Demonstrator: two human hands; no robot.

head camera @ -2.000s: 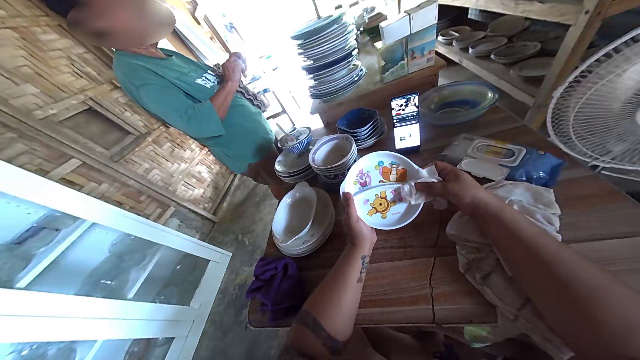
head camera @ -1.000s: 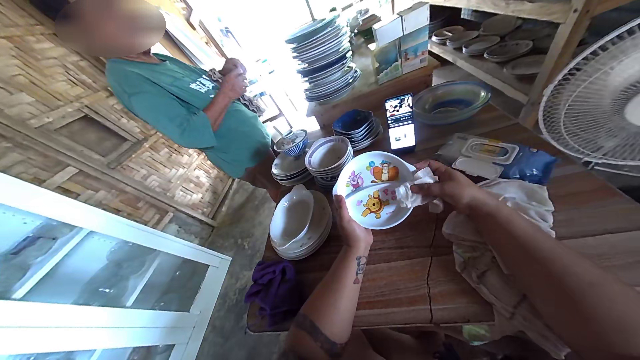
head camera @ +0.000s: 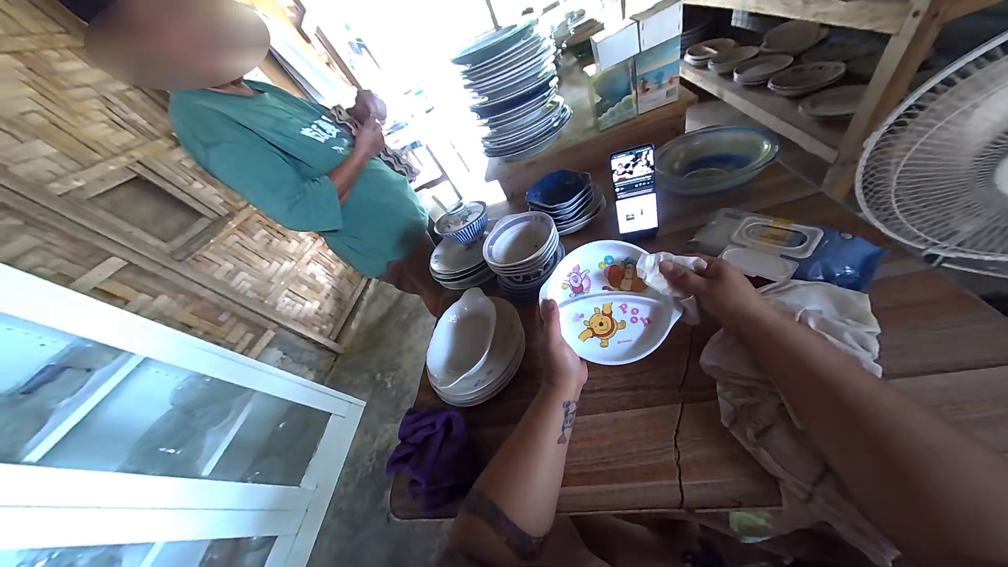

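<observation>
A white divided plate with cartoon bear prints (head camera: 610, 303) is tilted above the wooden table. My left hand (head camera: 561, 346) grips its lower left rim, thumb on the edge. My right hand (head camera: 705, 287) pinches a crumpled white wipe (head camera: 669, 276) against the plate's upper right part. Beyond the plate stand stacked bowls (head camera: 521, 242) and dark blue bowls (head camera: 561, 193). A white oval dish (head camera: 462, 339) rests on a plate stack (head camera: 504, 366) to the left. A pack of wet wipes (head camera: 787, 240) with its lid up lies right of the plate.
A lit phone (head camera: 635, 189) stands upright behind the plate, near a large glazed basin (head camera: 717, 161). A purple cloth (head camera: 431, 457) lies at the table's left corner, a pale cloth (head camera: 835, 315) at right. A white fan (head camera: 945, 157) borders the right side. Across the table stands a person (head camera: 291, 165).
My right hand has moved the wipe from the plate's middle right toward its upper right edge. My left hand keeps hold of the plate.
</observation>
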